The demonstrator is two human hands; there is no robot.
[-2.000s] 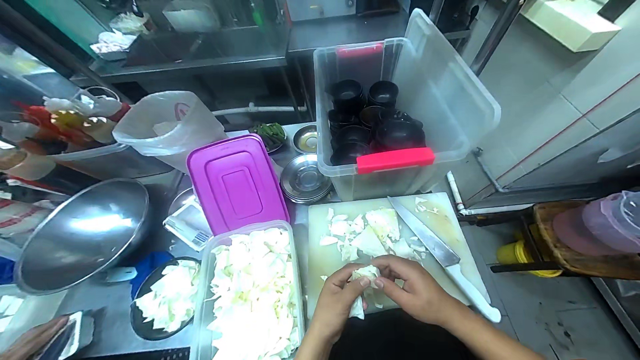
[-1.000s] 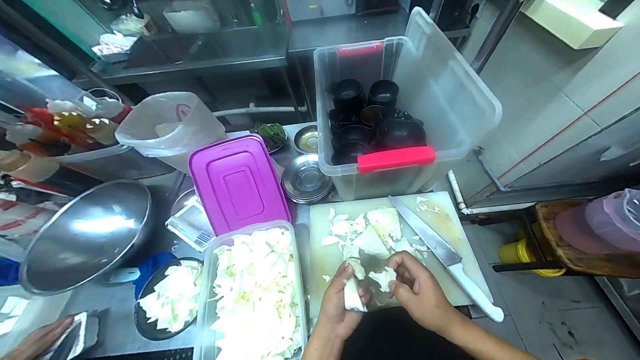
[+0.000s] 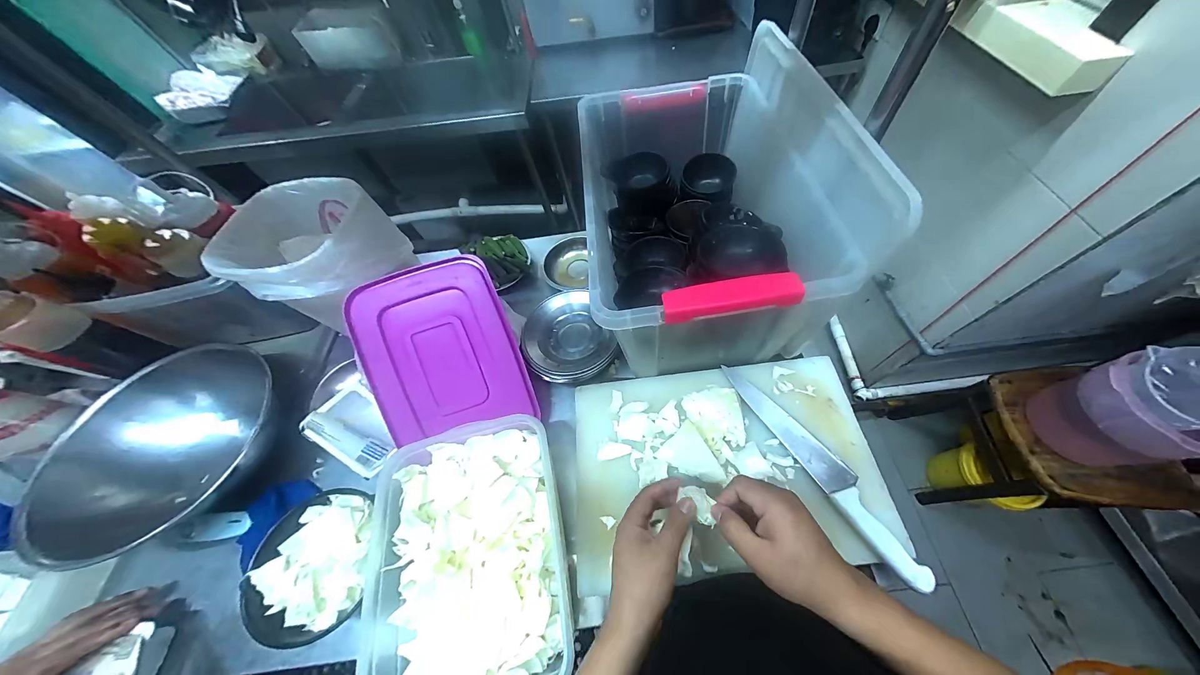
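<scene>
My left hand (image 3: 653, 534) and my right hand (image 3: 773, 534) meet over the near part of a white cutting board (image 3: 600, 553), both gripping a small piece of cabbage (image 3: 697, 504) between their fingertips. Cabbage pieces (image 3: 689, 450) lie just beyond my hands on the board. A kitchen knife with a white handle (image 3: 881, 539) rests on the board's right side, its handle end past the edge. Left of the board, a clear plastic container (image 3: 562, 562) is full of cut cabbage (image 3: 473, 553). A black bowl (image 3: 281, 633) holds more cabbage farther left.
Behind the board stands a clear storage bin (image 3: 647, 347) with black bowls (image 3: 741, 248). A purple lid (image 3: 441, 347) leans at the container's far end, near stacked metal dishes (image 3: 567, 337). A steel bowl (image 3: 150, 459) stands left. Another person's hand (image 3: 89, 628) is at lower left.
My hands were farther apart a second ago, with a piece of cabbage in each; now their fingertips are close together at one piece.
</scene>
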